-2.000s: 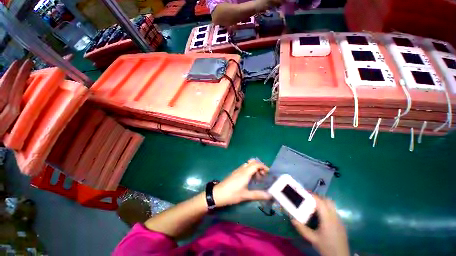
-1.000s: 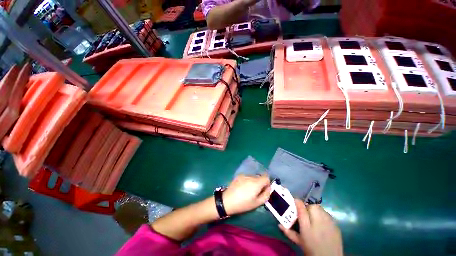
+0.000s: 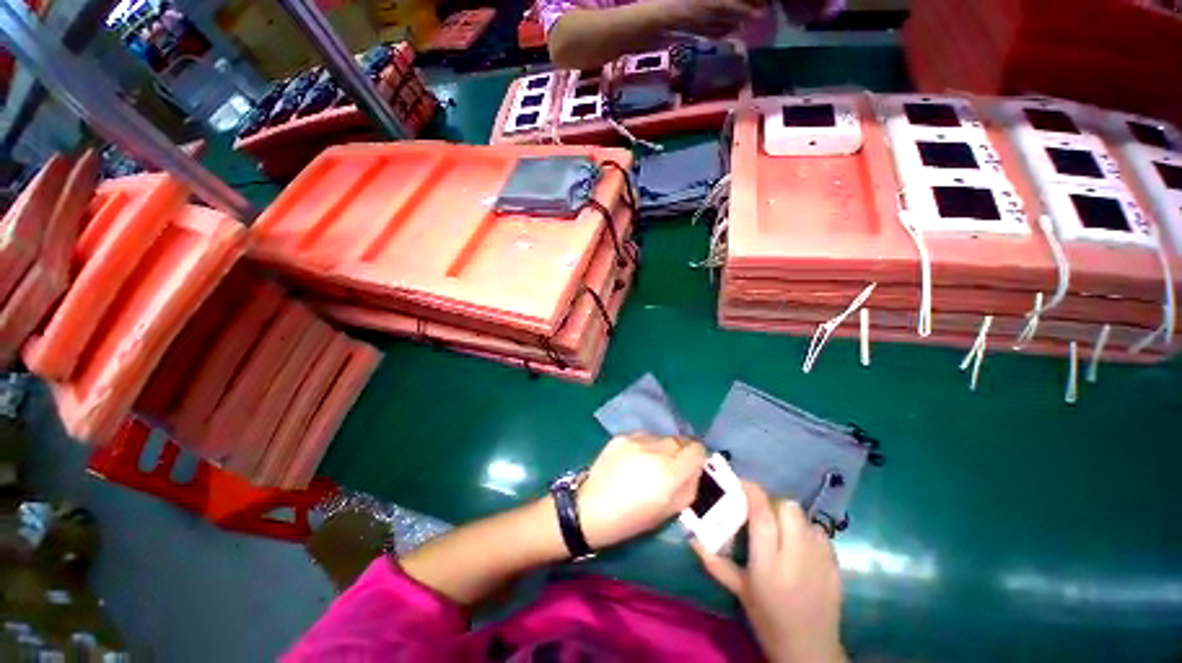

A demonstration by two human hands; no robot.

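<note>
My right hand [image 3: 786, 570] holds a white handheld device [image 3: 714, 508], dark screen up, by its lower end. My left hand [image 3: 638, 484] grips a grey drawstring pouch [image 3: 644, 408] at the device's upper end; the pouch sticks out beyond the fingers. The fingers hide where the device and pouch meet, so I cannot tell how far the device is inside. More flat grey pouches [image 3: 786, 447] with black cord ends lie on the green bench just beyond my hands.
Left foam tray stack [image 3: 389, 246] bears one filled pouch [image 3: 550, 185]. Right tray stack [image 3: 804, 207] holds white devices with straps hanging over its edge. Empty trays [image 3: 143, 298] lean at far left above a red plastic crate [image 3: 208, 486]. A person's arm [image 3: 622, 33] is across the bench.
The device has moved up and left against the pouch, and less of it shows. My left hand now covers its upper end. The device on the right tray stack has not moved.
</note>
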